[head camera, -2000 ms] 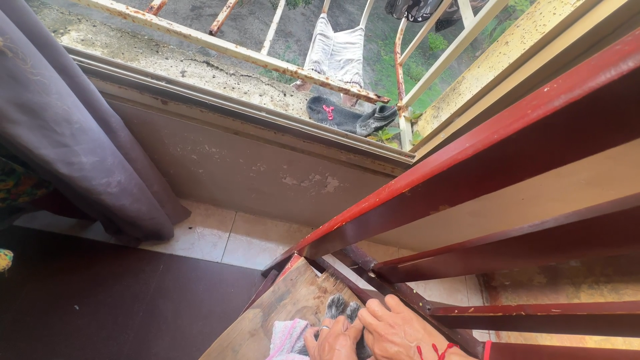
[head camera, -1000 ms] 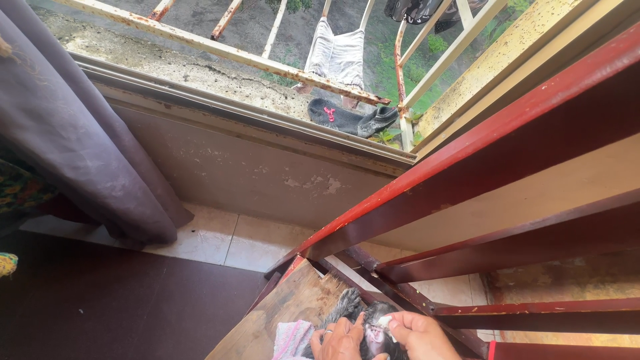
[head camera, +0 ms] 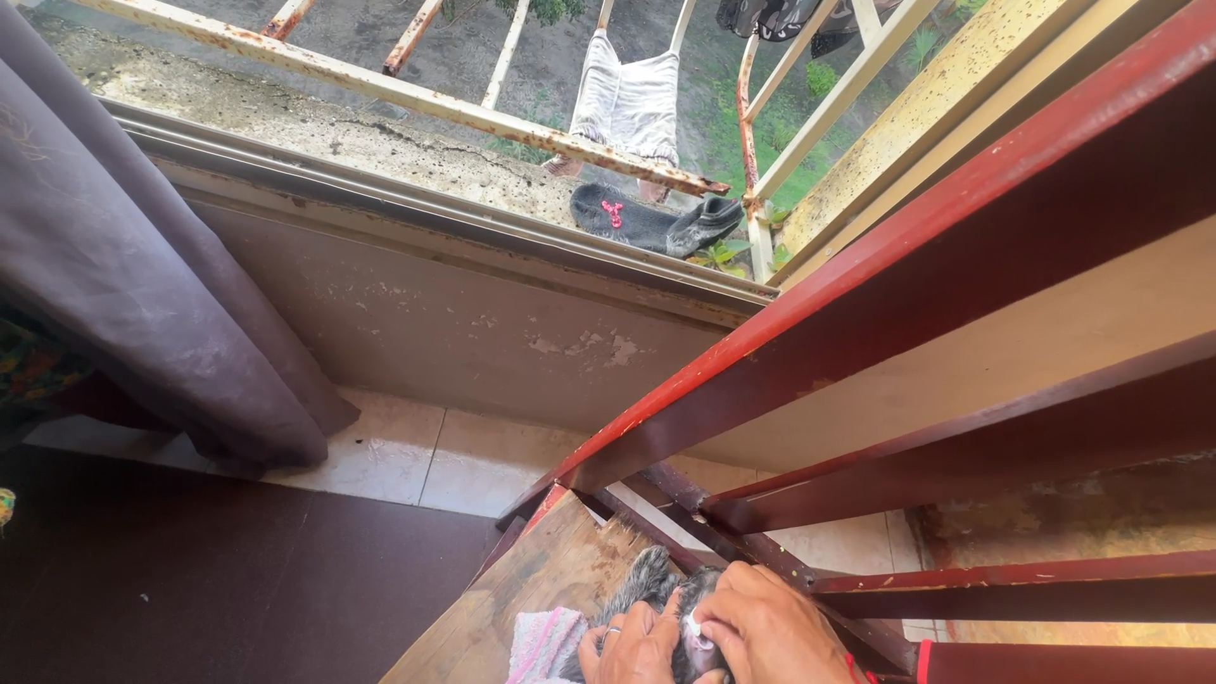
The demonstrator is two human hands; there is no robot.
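A small grey furry animal (head camera: 648,576) lies on a wooden board (head camera: 541,560) at the bottom centre, much of it hidden by my hands. My left hand (head camera: 638,646), with a ring on one finger, rests on its fur and holds it. My right hand (head camera: 765,622), with a red string at the wrist, pinches a small white piece (head camera: 694,625), perhaps cotton or tissue, against a bare pinkish patch of the animal's skin (head camera: 701,654). A pink and white towel (head camera: 546,644) lies on the board beside my left hand.
Red wooden slats (head camera: 855,228) slope across the right side. A grey curtain (head camera: 161,256) hangs at the left, near white floor tiles (head camera: 389,446). Beyond the window sill (head camera: 427,176) are rusty white bars (head camera: 380,85), a hanging white cloth (head camera: 627,100) and a dark sock (head camera: 646,220).
Two seconds ago both hands were close together over the animal. My right hand has since moved to the right and shows a white piece in its fingers; more of the animal is visible.
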